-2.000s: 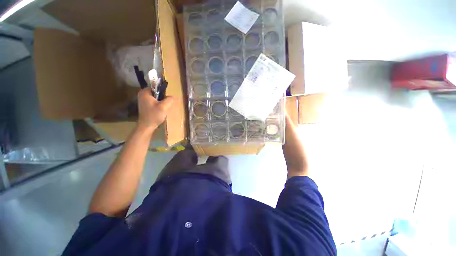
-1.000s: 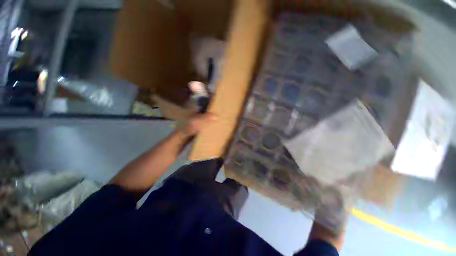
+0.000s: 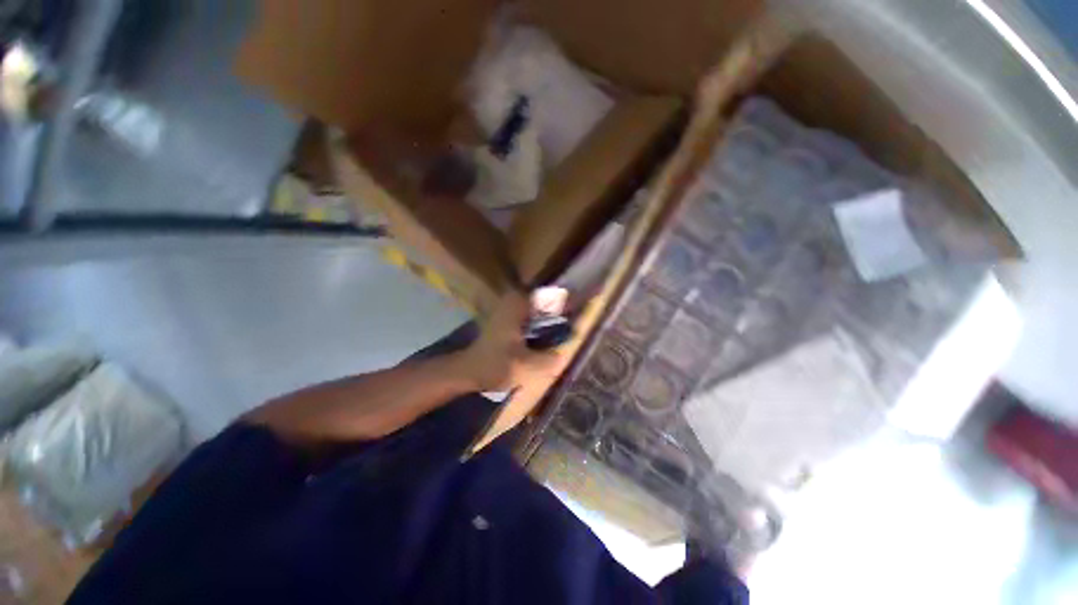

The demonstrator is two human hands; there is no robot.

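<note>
My left hand [image 3: 511,345] is at the outer side of a brown carton wall [image 3: 632,254]. Its fingers are closed around a small pink-white item with black parts [image 3: 549,313], close to the wall. Clear blister trays [image 3: 680,319] with rows of round pockets lie in the carton, tilted in view. A large white paper slip [image 3: 786,414] and a smaller one [image 3: 878,234] lie on them. My right hand [image 3: 735,553] is blurred at the carton's near right corner, mostly hidden by plastic and glare; its grip is unclear.
A second open carton [image 3: 367,71] at upper left holds white wrapping [image 3: 538,77] and a small black thing [image 3: 510,127]. Clear plastic bags [image 3: 95,443] lie at lower left. A white box [image 3: 960,355] and a blurred red object [image 3: 1034,449] are at right. Yellow-black tape marks the floor.
The view has turned, and the blister-tray carton now slants more. The second carton's inside shows more. My left hand appears nearer the picture's middle, still with the pink-white item.
</note>
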